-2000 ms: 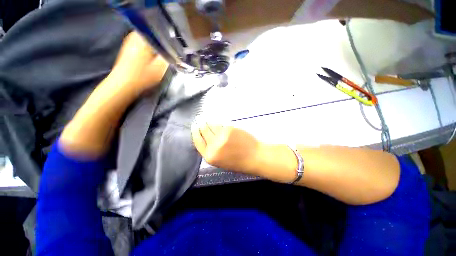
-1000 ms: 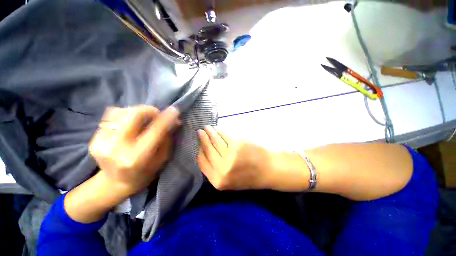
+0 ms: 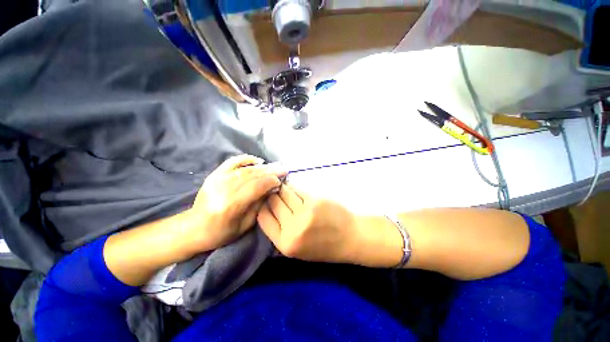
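A large dark grey garment [image 3: 120, 100] spreads over the table at the left and hangs over the front edge. My left hand [image 3: 234, 197] and my right hand [image 3: 301, 224] meet at the garment's right edge, fingertips together, pinching the cloth between them. The exact fold in the fingers is hidden. Below my hands a rolled part of the grey cloth hangs down, with pale lining [image 3: 164, 287] showing beside it. The presser foot and needle [image 3: 292, 100] are above my hands, with no cloth visibly under them.
The white machine head [image 3: 374, 27] arches across the top. Thread snips [image 3: 461, 130] with red-orange and yellow handles lie at the right, by a grey-green cord [image 3: 478, 93] and a tan-handled tool [image 3: 518, 121]. Dark crumpled cloth [image 3: 592, 300] is at the lower right.
My left hand has moved right and joined my right hand at the cloth edge. The grey edge that ran up to the presser foot is now drawn away from it, down to my fingers.
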